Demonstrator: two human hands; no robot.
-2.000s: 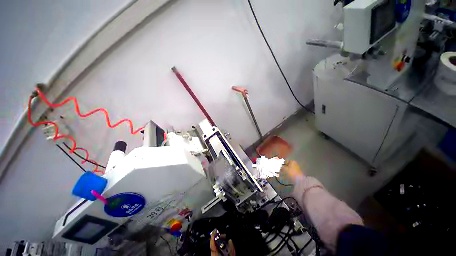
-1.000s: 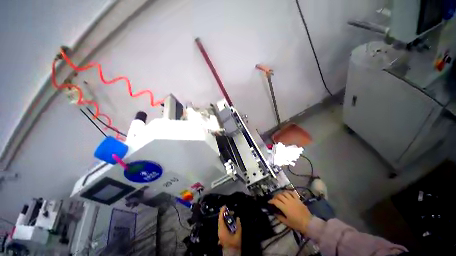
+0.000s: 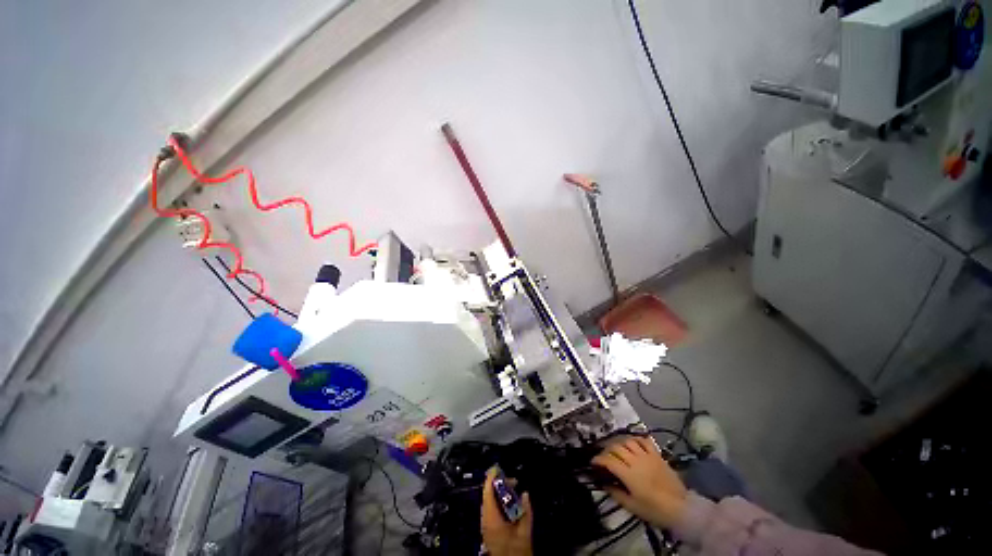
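Note:
My left hand [image 3: 507, 523] is at the bottom centre, closed around a small black product [image 3: 506, 495] with pale marks. My right hand [image 3: 640, 478] lies palm down at the right side of the black cable pile [image 3: 544, 494], fingers curled over black cords; whether it grips one is hidden. The labelling fixture [image 3: 544, 348], a silver metal assembly with rails, stands just beyond the hands. The white labelling machine [image 3: 397, 337] with a blue oval logo is left of it.
A crumpled white strip bunch [image 3: 631, 358] hangs at the fixture's right. A red dustpan [image 3: 644, 318] lies on the floor behind. A dark carton [image 3: 925, 489] with black products is at the lower right. A neighbouring machine cabinet [image 3: 810, 272] stands right. An orange-red air hose [image 3: 256, 196] hangs left.
My right hand has come from the white strip bunch down to the cable pile and stays there. My left hand still holds the black product. The camera view has shifted.

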